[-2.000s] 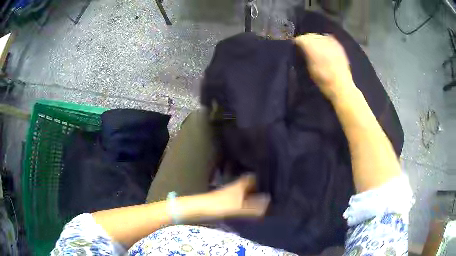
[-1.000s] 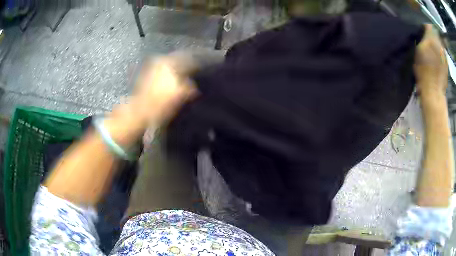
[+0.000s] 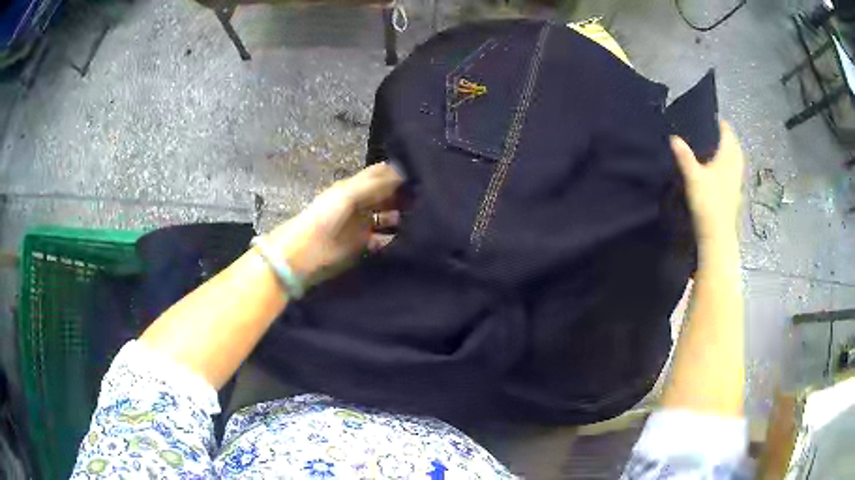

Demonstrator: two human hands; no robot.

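Dark denim jeans (image 3: 562,225) lie spread across my lap. A back pocket (image 3: 483,117) with a small yellow-orange embroidery (image 3: 467,90) shows near the top. A double tan topstitched seam (image 3: 506,150) runs down beside it. My left hand (image 3: 361,211) holds the left edge of the cloth, with its fingertips partly hidden at the fold. My right hand (image 3: 710,173) grips the right edge, where a dark corner of cloth sticks up past the fingers.
A green plastic crate (image 3: 80,238) with dark garments (image 3: 183,251) stands at lower left. Stool legs (image 3: 228,33) are at the top. The grey speckled floor (image 3: 159,141) surrounds the work. A pale item (image 3: 832,431) lies at lower right. A yellow patch (image 3: 600,39) shows behind the jeans.
The jeans, bunched and then swung up between my hands, now lie spread over my lap with the pocket and seam visible. My left hand has moved right and down; my right hand has moved left and down.
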